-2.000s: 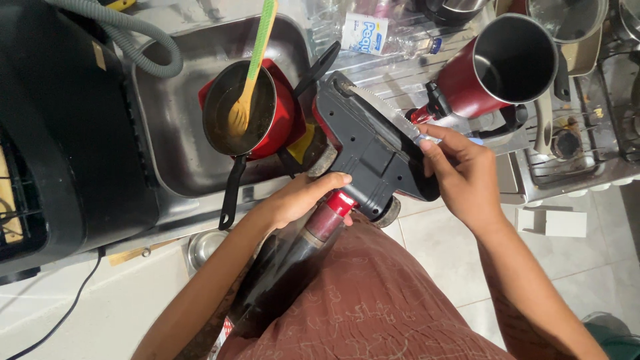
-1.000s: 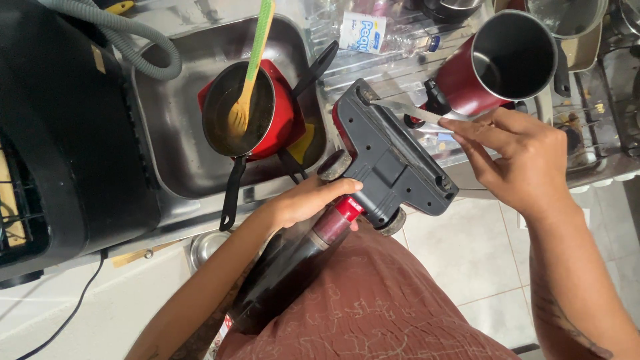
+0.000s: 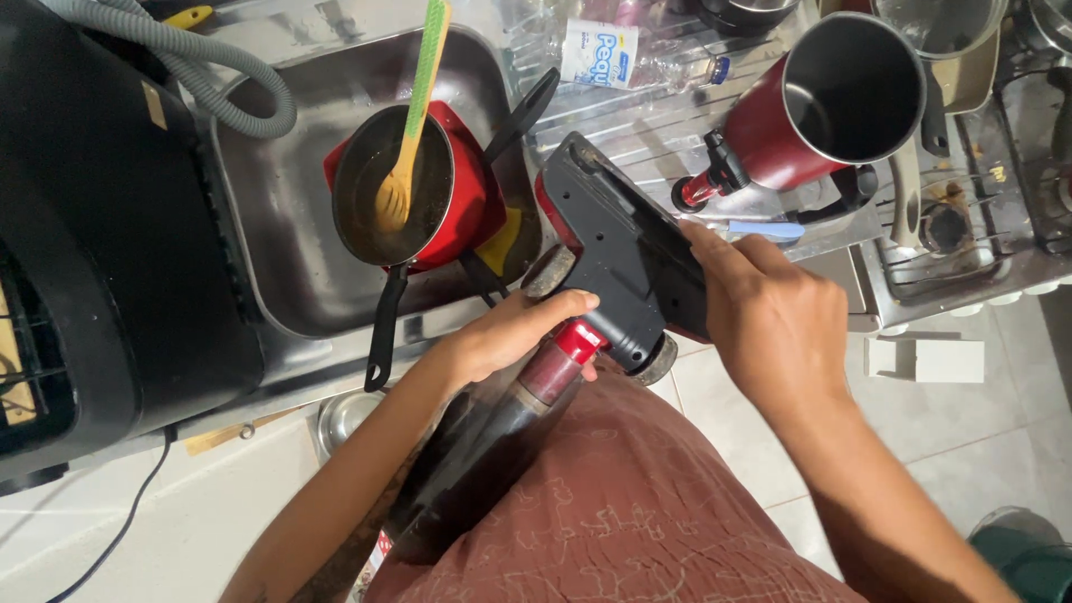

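My left hand point(image 3: 532, 328) grips the neck of a black-and-red vacuum cleaner floor head point(image 3: 615, 260), with the thumb on its underside. The head is turned so its long slot and rollers face up. Its dark tube point(image 3: 494, 452) slants down against the brown patterned clothing. My right hand point(image 3: 770, 310) lies at the right part of the slot, fingers close together; whether a thin tool is in them is hidden. Just above the knuckles shows a light blue handle point(image 3: 766, 229); I cannot tell if it is held or lies on the counter.
The steel sink point(image 3: 289, 276) holds a red pan point(image 3: 456, 226) with a wooden spatula point(image 3: 414, 126). On the drainboard are a plastic bottle point(image 3: 674, 71), a kitchen torch point(image 3: 712, 176) and a tall red pot point(image 3: 766, 126). The stove point(image 3: 963, 285) stands right, a black appliance point(image 3: 109, 251) left.
My right hand held a thin pale blade at the slot's upper end a second ago; it has moved down along the floor head, and that blade is now not plainly visible. The floor head has tilted slightly.
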